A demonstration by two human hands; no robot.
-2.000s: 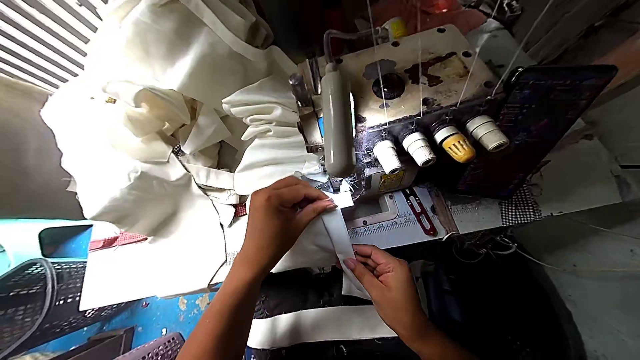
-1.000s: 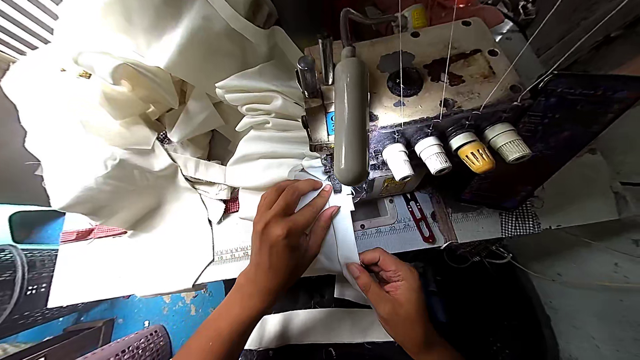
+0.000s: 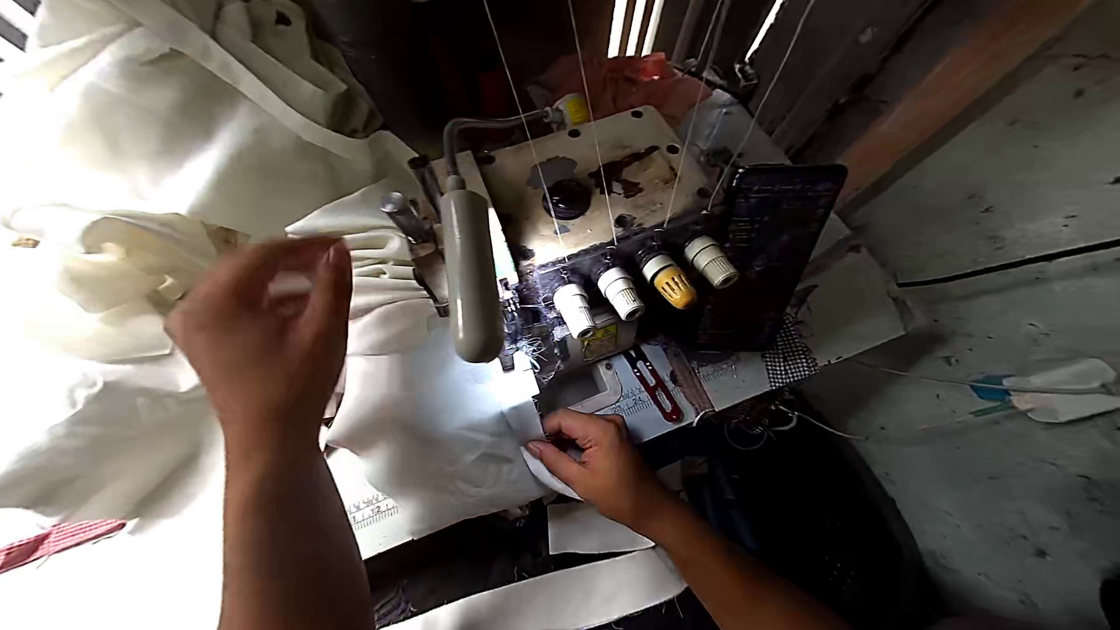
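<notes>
My left hand [image 3: 271, 324], blurred, is raised over the pile of white fabric [image 3: 157, 175] at the left, thumb and fingertips close together; whether it pinches anything is unclear. The fingers of my right hand [image 3: 586, 455] pinch the edge of a white cloth piece [image 3: 437, 437] just in front of an overlock sewing machine [image 3: 586, 192]. That cloth runs up under the machine's needle area, lit by a lamp [image 3: 472, 271]. Gathered white fabric lies behind and left of the lamp. Threads lead down to the tension dials [image 3: 619, 293].
Red thread snips [image 3: 654, 385] lie on the table beside the machine. A dark phone [image 3: 766, 254] leans at the machine's right. A checked cloth scrap [image 3: 790, 357] is under it. A white strip [image 3: 560, 591] hangs below the table edge. Red checked cloth [image 3: 57, 542] lies lower left.
My left hand has left the cloth near the needle and moved left and up over the fabric pile. My right hand stays at the cloth's edge. The view has shifted.
</notes>
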